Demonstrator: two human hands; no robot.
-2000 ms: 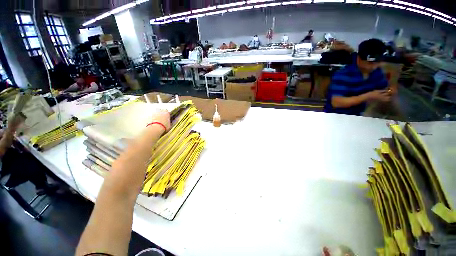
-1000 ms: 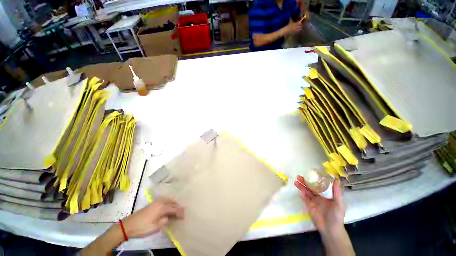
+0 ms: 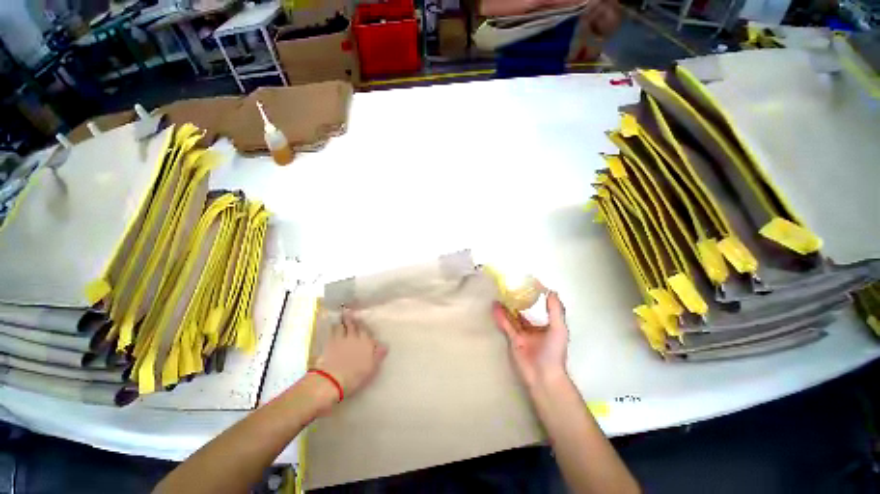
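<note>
A grey-beige bag panel (image 3: 434,376) lies flat on the table in front of me, with yellow binding down its left side and at its upper right corner. Two grey tabs (image 3: 453,263) are at its top edge. My left hand (image 3: 349,355) rests on the panel's left part, fingers spread, holding nothing. My right hand (image 3: 536,338) is at the panel's upper right and holds the glue bottle (image 3: 526,297), with amber glue and a white label. The bottle is blurred against the bright table, and its nozzle is hard to make out.
Stacked panels with fanned yellow ends stand at left (image 3: 77,217) and right (image 3: 811,145). The left stack is on a pale board (image 3: 253,378). A second glue bottle (image 3: 278,143) stands by brown pieces (image 3: 323,106) at the far side. A person (image 3: 536,53) is beyond the table.
The panel has turned nearly square to the table's front edge. My right hand has moved left to the panel with the bottle, now gripped. My left hand has moved up and right onto the panel.
</note>
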